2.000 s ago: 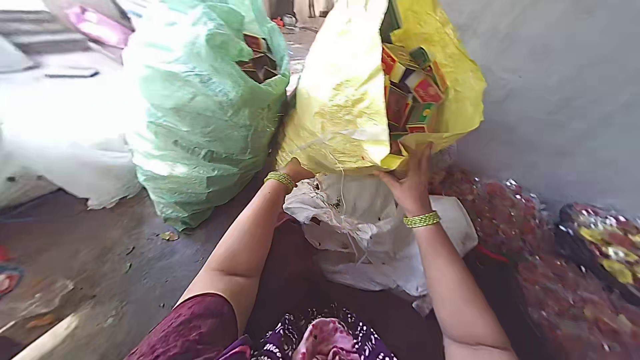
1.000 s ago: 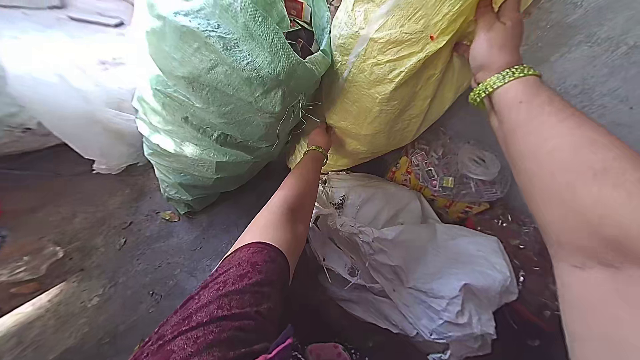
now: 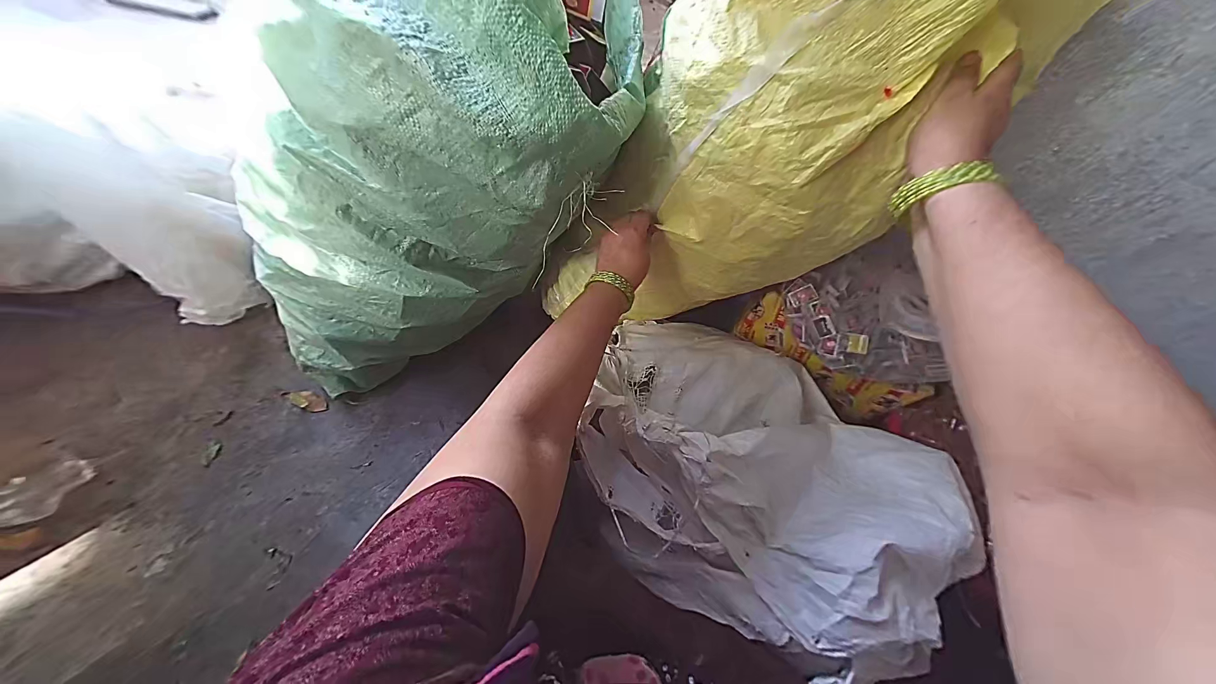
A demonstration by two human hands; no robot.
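A large yellow woven plastic sack (image 3: 788, 161) fills the upper middle and right. My left hand (image 3: 627, 249) is closed on a fold of it near its lower left side. My right hand (image 3: 961, 119) lies against its right side, thumb and fingers partly out of sight, so whether it grips the plastic is unclear. Touching the yellow sack on the left stands a green woven sack (image 3: 408, 190) with loose threads at its side and small printed pieces in its mouth. A crumpled white woven sack (image 3: 779, 494) lies below, between my forearms.
Small clear plastic pieces (image 3: 855, 323) and a yellow-and-red printed wrapper (image 3: 836, 380) lie behind the white sack. White translucent bags (image 3: 142, 209) are at the left. A dry leaf (image 3: 306, 401) lies on the dark floor, and a grey wall or floor surface (image 3: 1121, 209) borders the right.
The yellow sack's open mouth, with small printed boxes, showed earlier and is now out of view. My right hand has moved up along the sack's right side. The view has shifted closer.
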